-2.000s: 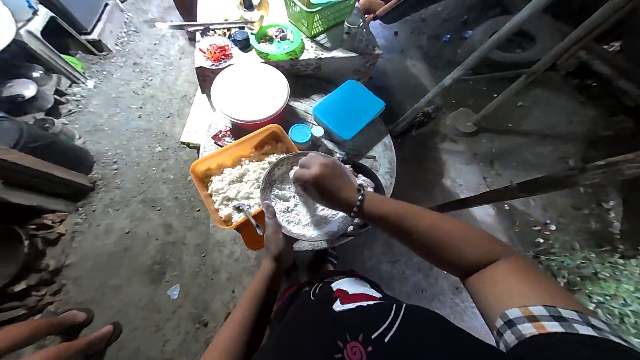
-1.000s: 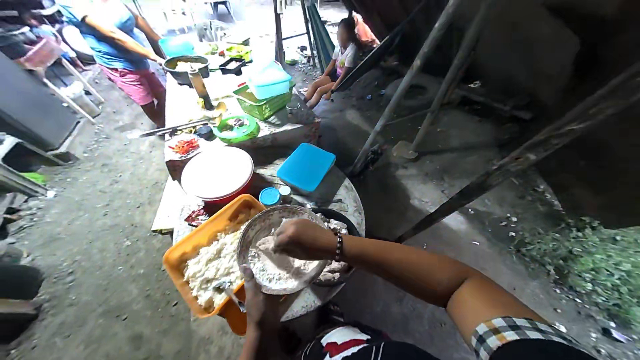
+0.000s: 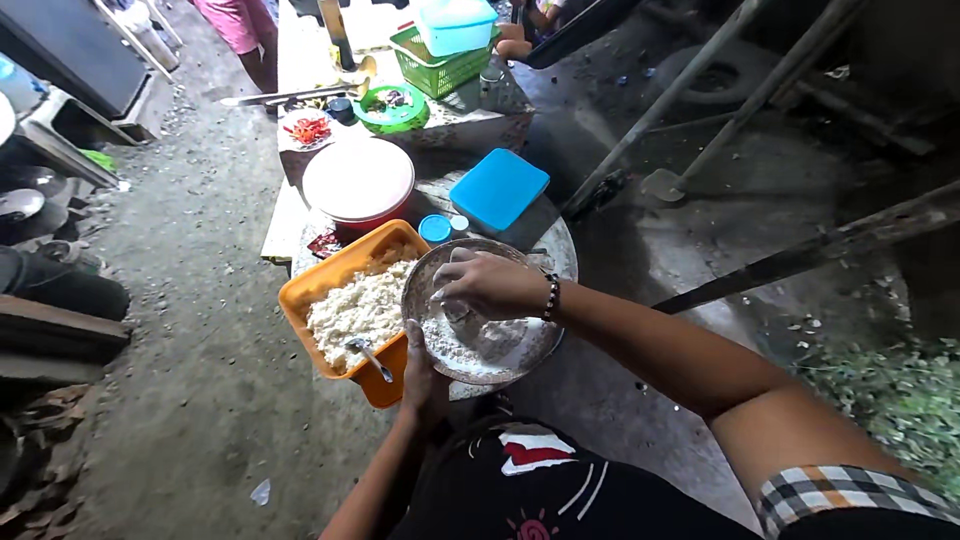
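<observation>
My left hand [image 3: 424, 375] grips the near left rim of a round bowl [image 3: 517, 367] that holds white flour-like powder [image 3: 480, 341]. Over the bowl, my right hand [image 3: 491, 285] has curled, powder-coated fingers; whether something is pinched in them cannot be told. A bead bracelet circles that wrist. Left of the bowl stands an orange plastic tub [image 3: 296, 296] of white, crumbly food [image 3: 360, 311], with a metal spoon [image 3: 370, 358] lying in it.
Beyond the bowl are a lidded red tub [image 3: 358, 180], a blue-lidded container [image 3: 500, 187] and a small blue-lidded jar [image 3: 435, 229]. A green basket [image 3: 442, 71] and a green bowl [image 3: 390, 109] stand farther back. Slanting poles [image 3: 667, 105] rise at right. Another person's legs [image 3: 240, 34] show at top left.
The bowl was tilted and held up a second ago, with a dark pan of coated pieces visible beside it; now the bowl covers most of that spot. My right hand stays over the powder.
</observation>
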